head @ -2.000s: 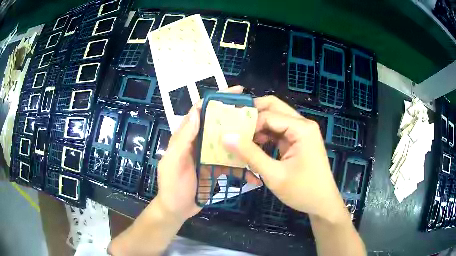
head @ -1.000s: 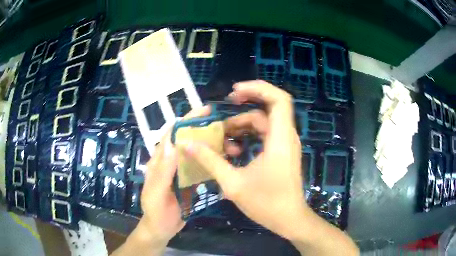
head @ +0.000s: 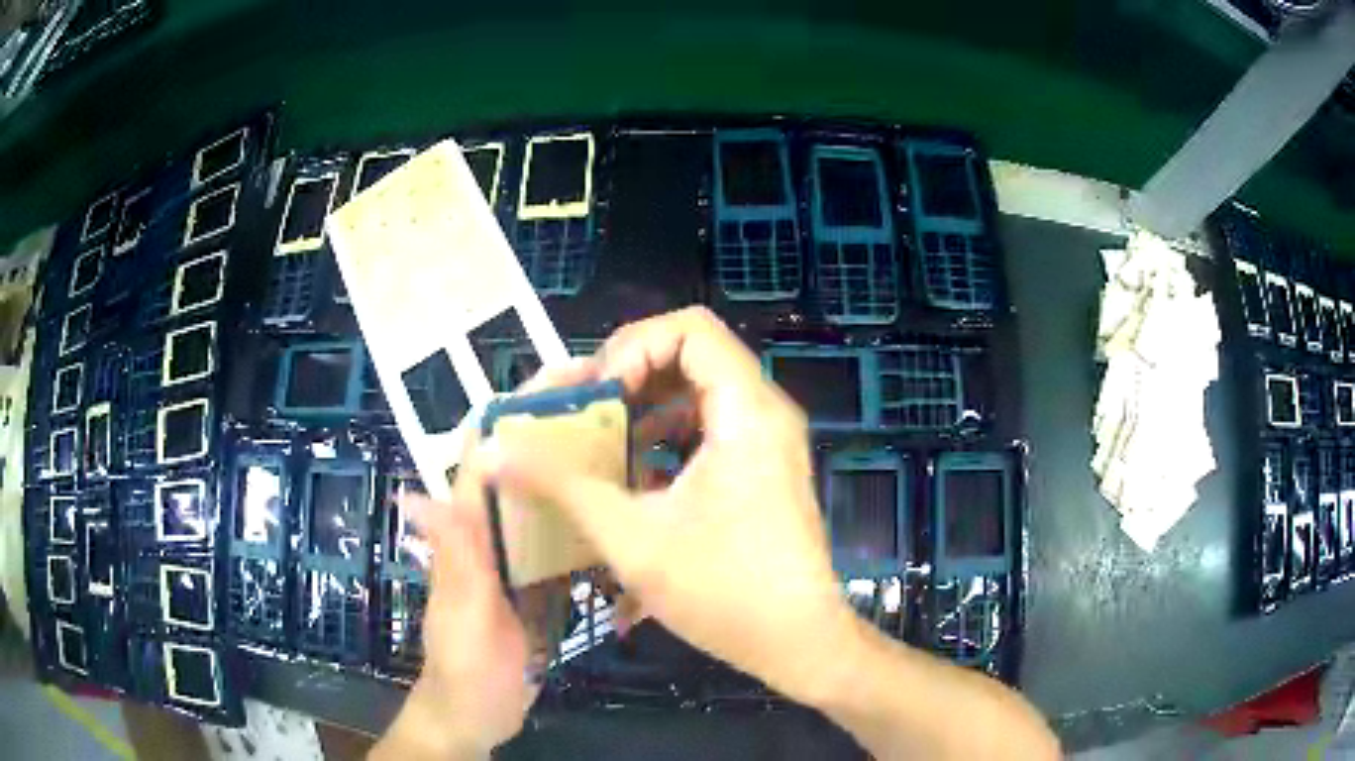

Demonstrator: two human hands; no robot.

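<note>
My left hand (head: 473,625) holds a dark blue phone front housing (head: 553,399) upright at the centre, its fingers along the left side. A cream-yellow adhesive piece (head: 553,520) covers the housing's window. My right hand (head: 728,506) is at the housing's right side, thumb on the adhesive piece and fingers curled at the right edge. Its fingertips are partly hidden. The keypad end is blurred and partly covered. A white-cream gasket sheet (head: 431,283) with rectangular holes lies slanted over the housings behind my left hand.
A black blister tray (head: 654,223) holds rows of housings, some with cream rings. Neighbouring trays with ringed housings stand at left (head: 149,446) and far right (head: 1308,431). White liner waste (head: 1156,387) is piled on the grey bench (head: 1070,595). A green strip (head: 595,67) runs behind.
The held housing and both hands have moved left in the view, along with a shift of the camera. My right thumb has moved from the middle of the adhesive piece towards its upper left.
</note>
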